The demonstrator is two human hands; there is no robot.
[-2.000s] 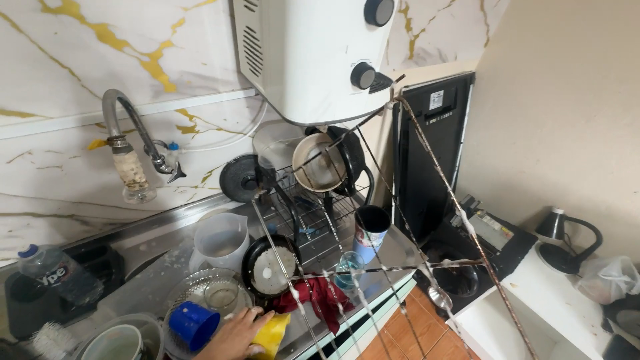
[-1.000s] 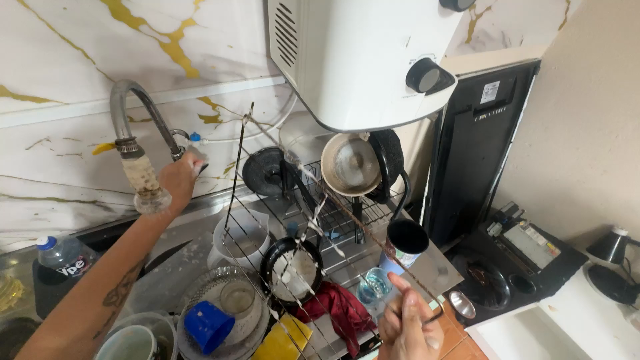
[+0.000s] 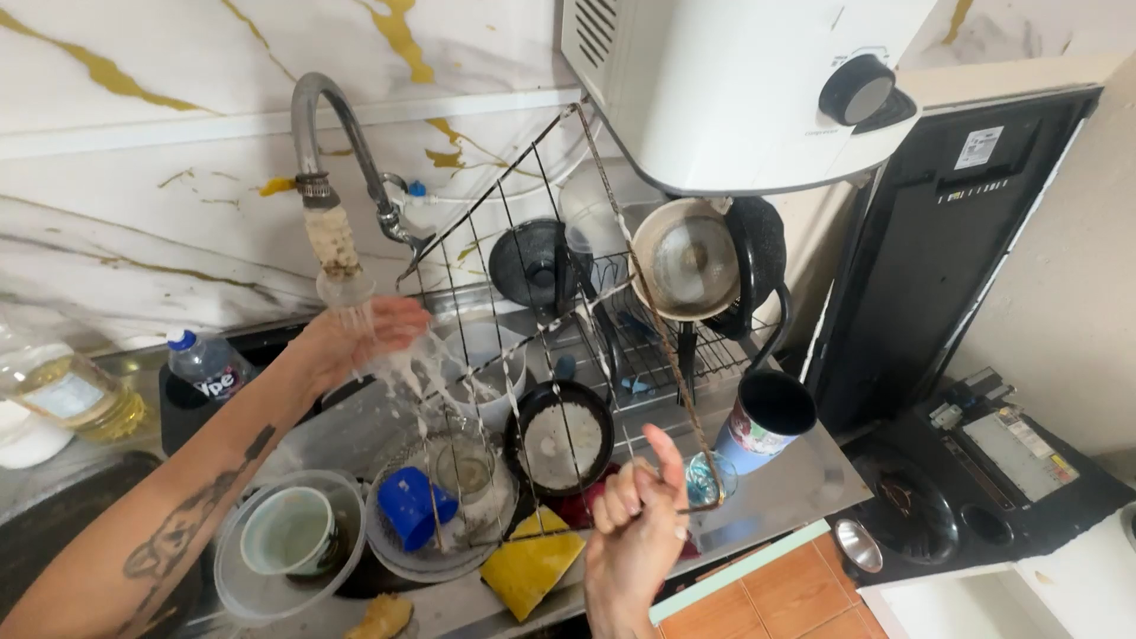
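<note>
A wire rack (image 3: 539,333) with soapy foam on its bars hangs tilted over the sink. My right hand (image 3: 641,515) is closed around its lower right part. Under the faucet (image 3: 333,213), my left hand (image 3: 373,328) is spread with nothing in it, and running water falls over it, close to the rack's left edge. Below the rack are a blue cup (image 3: 415,508), a small black frying pan (image 3: 561,437), a white plastic container (image 3: 486,373) and a yellow cloth (image 3: 532,561).
A black pan (image 3: 688,257) and a black lid (image 3: 530,263) stand in a dish rack. A dark tumbler (image 3: 768,417) and a glass (image 3: 711,477) are at the counter's right edge. A white appliance (image 3: 754,98) overhangs. Bottles (image 3: 209,364) and nested plastic tubs (image 3: 288,543) are at left.
Two seconds ago a hand was at the yellow cloth; one second ago my left hand was at the tap's handle. Now water runs over it. The rack has shifted and its tilt differs.
</note>
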